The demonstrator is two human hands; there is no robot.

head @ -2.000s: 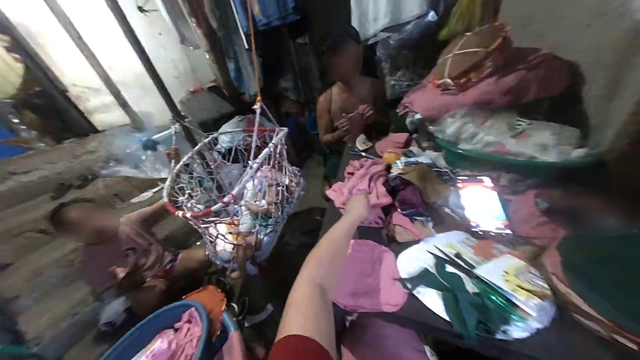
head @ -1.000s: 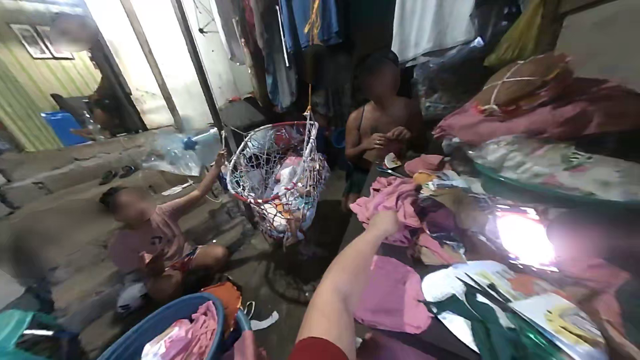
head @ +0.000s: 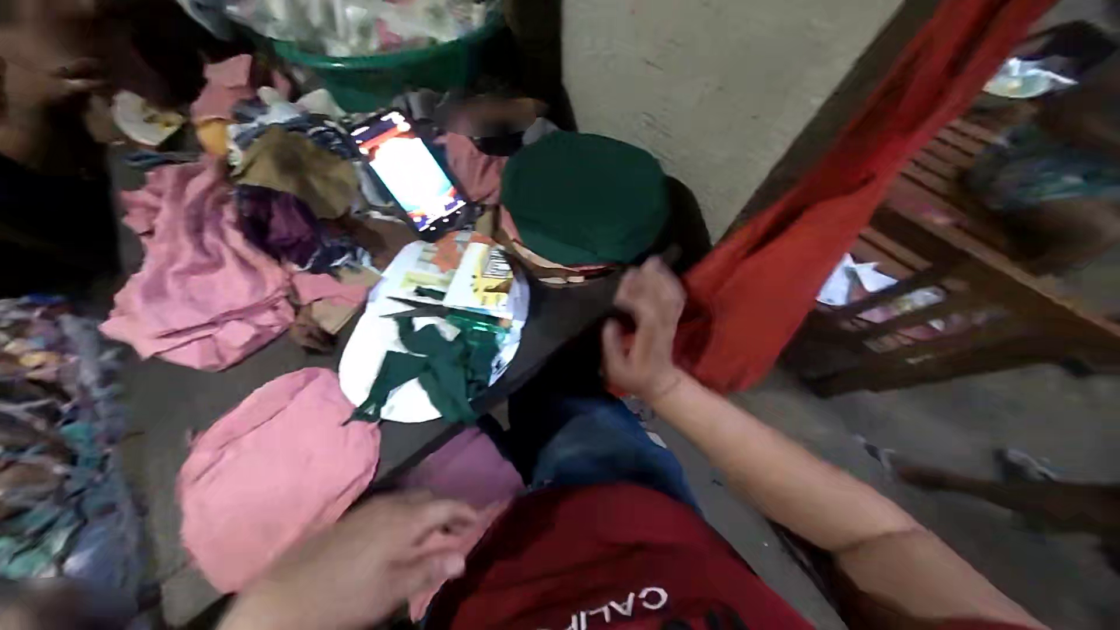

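Observation:
My left hand (head: 376, 547), blurred, is low in the view beside an oval pink cloth piece (head: 280, 477) and a smaller pink piece near my shirt; whether it touches them I cannot tell. My right hand (head: 646, 328) hangs half curled by a red cloth (head: 770, 271), just below a stack of round cloth pieces with dark green on top (head: 582, 199). No object shows in its fingers. Dark scissors (head: 420, 308) and green cloth scraps (head: 437, 363) lie on a white printed sheet (head: 411, 398). A crumpled pink cloth (head: 206, 271) lies farther left.
A lit phone (head: 409, 171) rests among mixed cloth scraps (head: 297, 171). Behind is a green basin (head: 376, 74) of pale scraps. A netted bundle (head: 61, 446) is at the left, a wooden bench (head: 989, 271) at the right. Part of another person shows at the upper left.
The view has swung right and down. One of my arms reached to the crumpled pink cloth before; now neither hand is on it, and both hands show near my body.

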